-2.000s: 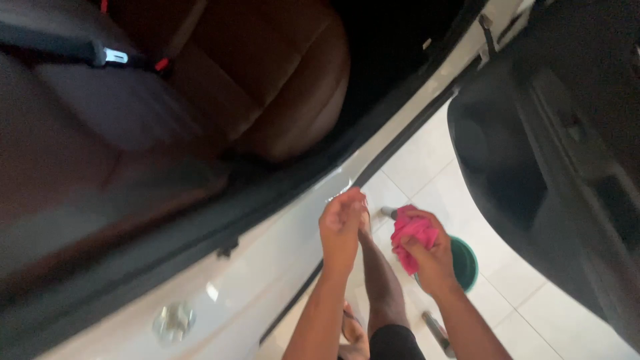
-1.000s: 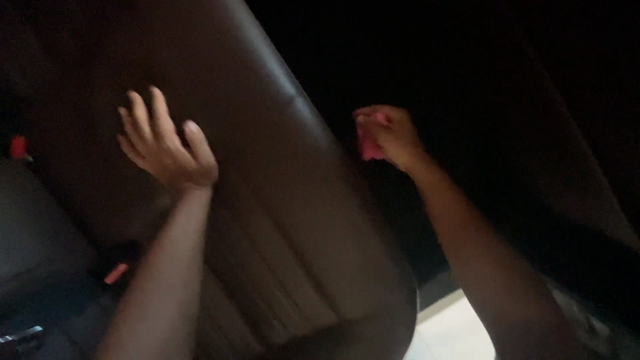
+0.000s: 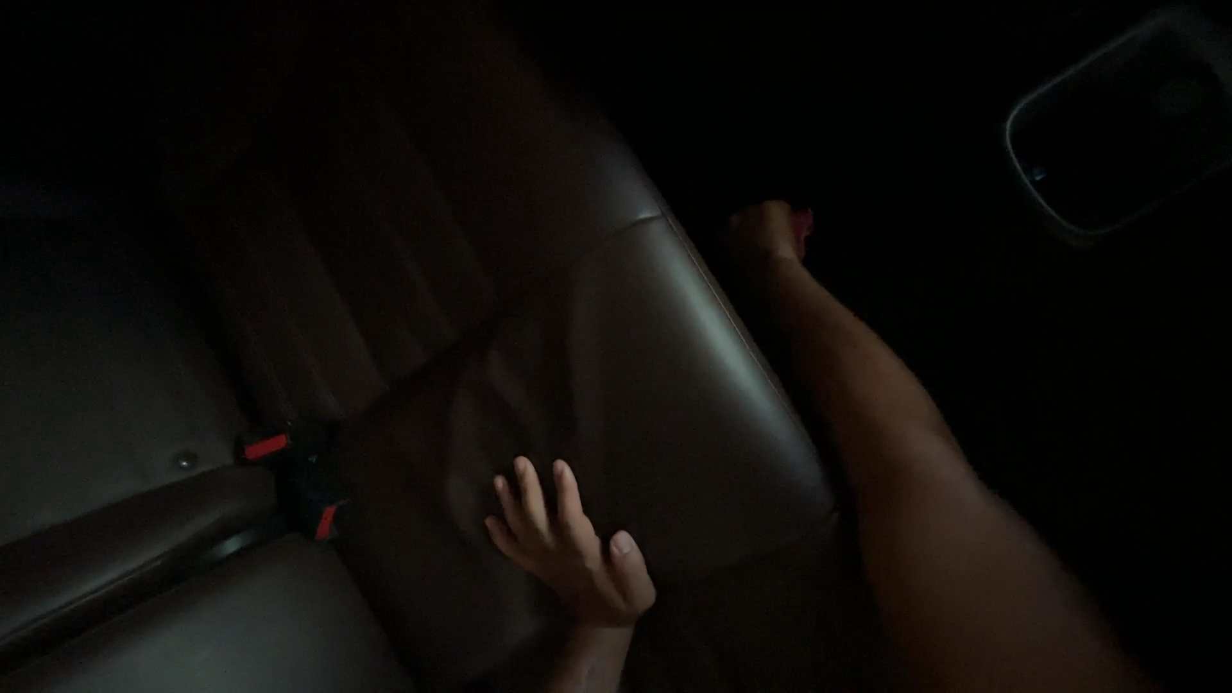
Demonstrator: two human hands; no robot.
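Observation:
My left hand (image 3: 577, 553) rests flat with fingers spread on the brown leather car seat cushion (image 3: 674, 385), low in the middle of the view. Beyond the seat's right edge, my right hand (image 3: 767, 229) reaches down into the dark. A bit of pink cloth (image 3: 803, 226) shows at its far side, held in the hand. Most of the cloth and the fingers of that hand are hidden in shadow.
Two seat belt buckles with red buttons, one upper (image 3: 267, 447) and one lower (image 3: 327, 520), lie at the seat's left side. The leather seatback (image 3: 221, 616) fills the lower left. A pale-rimmed, rounded shape (image 3: 1015, 178) shows at the upper right; its kind is unclear.
Two seconds ago both hands were outside the car, above a green bucket, with the pink cloth in my right hand. Now they are inside, the left on the seat. The view has moved into the car.

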